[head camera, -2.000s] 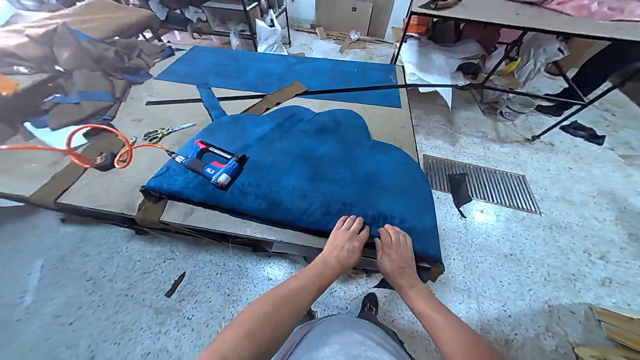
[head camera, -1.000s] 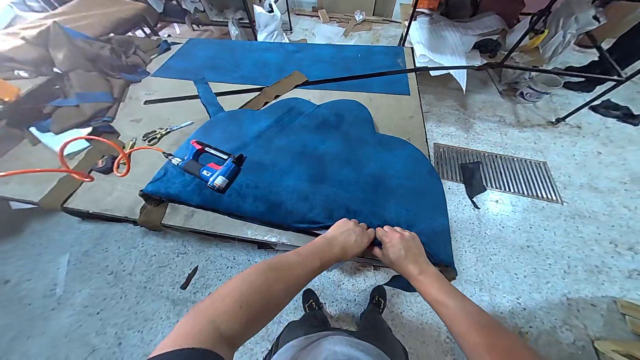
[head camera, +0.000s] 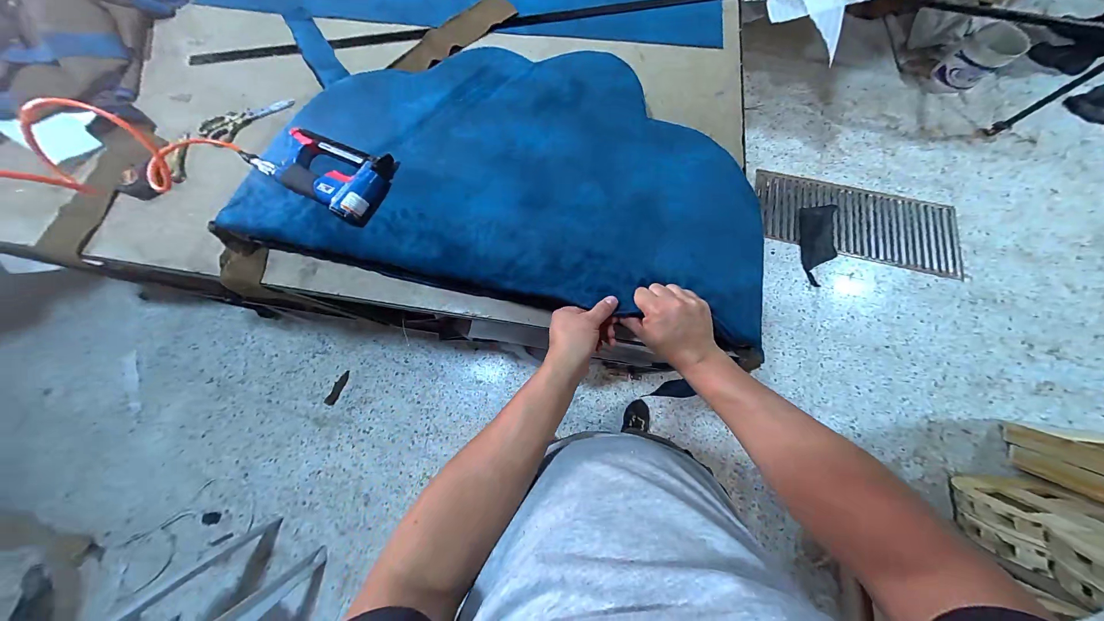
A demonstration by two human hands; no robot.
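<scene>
A scalloped panel covered in blue fabric point(head camera: 517, 181) lies on the worktable, its straight edge toward me. My left hand point(head camera: 582, 332) and my right hand point(head camera: 675, 323) are close together at that edge, right of its middle. Both grip the fabric's edge between thumb and fingers; the fingertips under the edge are partly hidden. On the panel's left part rests a blue and black pneumatic stapler point(head camera: 341, 179), joined to a coiled orange air hose point(head camera: 129, 129). Scissors point(head camera: 237, 121) lie on the table just left of the panel.
Blue fabric point(head camera: 621, 26) and a dark strip point(head camera: 362, 40) lie behind the panel. Brown and blue cloth is heaped at the far left. A floor grate point(head camera: 862, 224) with a black scrap lies to the right. Wooden pieces point(head camera: 1026, 517) are at the lower right, a metal frame point(head camera: 233, 573) at the lower left.
The view has tilted down and come nearer the panel. Both hands remain at the panel's near edge, with their grip shifted slightly. The stapler still rests on the panel.
</scene>
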